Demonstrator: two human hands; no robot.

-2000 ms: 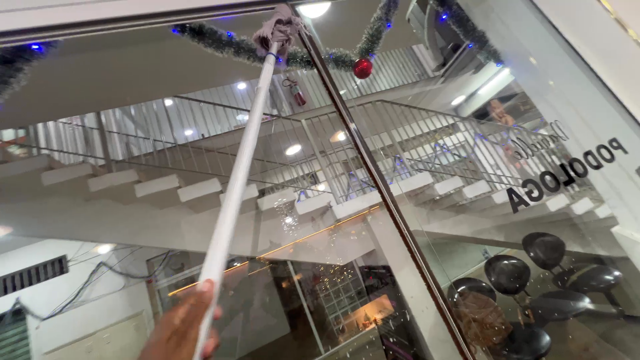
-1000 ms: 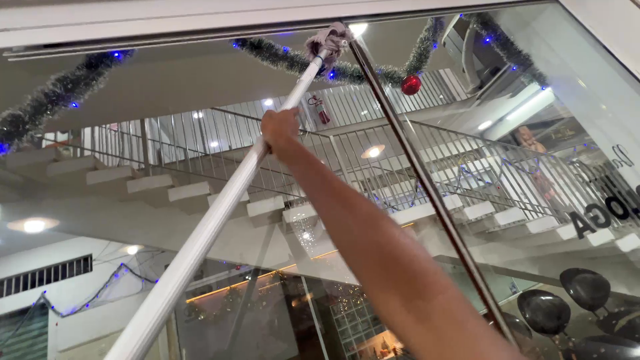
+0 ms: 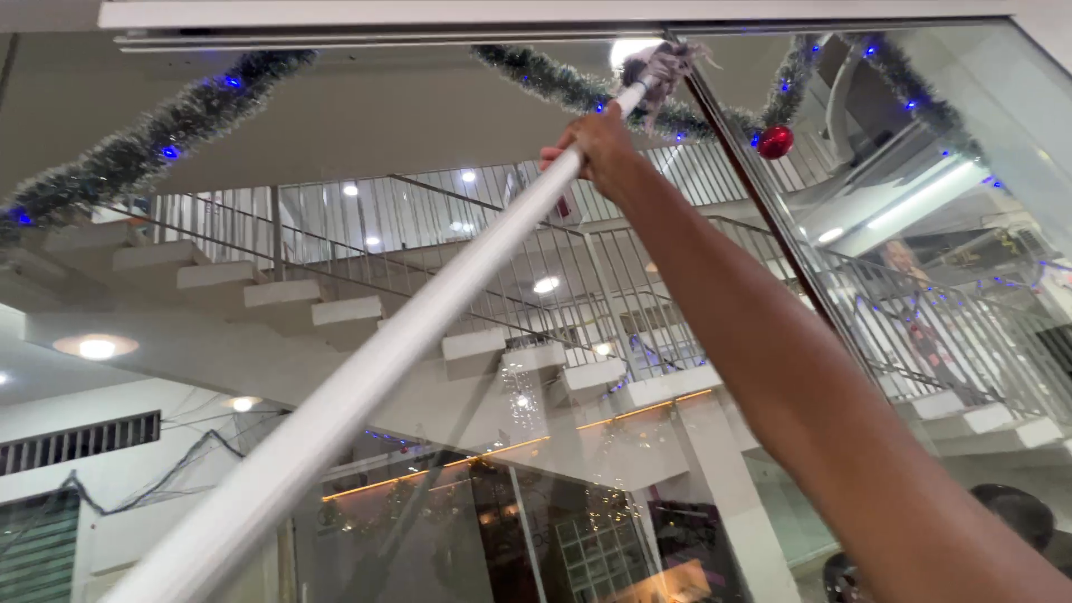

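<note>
A long white pole (image 3: 368, 377) runs from the lower left to the top centre of the head view. A greyish cloth or mop head (image 3: 666, 71) sits at its upper end, by the top of the glass near the dark metal upright. My right hand (image 3: 595, 151) is closed around the pole a little below that head, with the bare arm reaching up from the lower right. The glass pane (image 3: 402, 109) spans the view behind the pole. My left hand is not in view, and the pole's lower end is outside the picture.
A white top frame (image 3: 519, 12) and a dark metal upright (image 3: 779, 209) border the panes. Through the glass show a tinsel garland (image 3: 167, 126) with blue lights, a red bauble (image 3: 775, 142), stairs (image 3: 280, 293) with railings, and dark round chair parts (image 3: 1013, 512) at lower right.
Two seconds ago a hand held the pole at lower left; it is now out of view. My right hand came into view on the pole and is now closer to the cloth head than one second ago.
</note>
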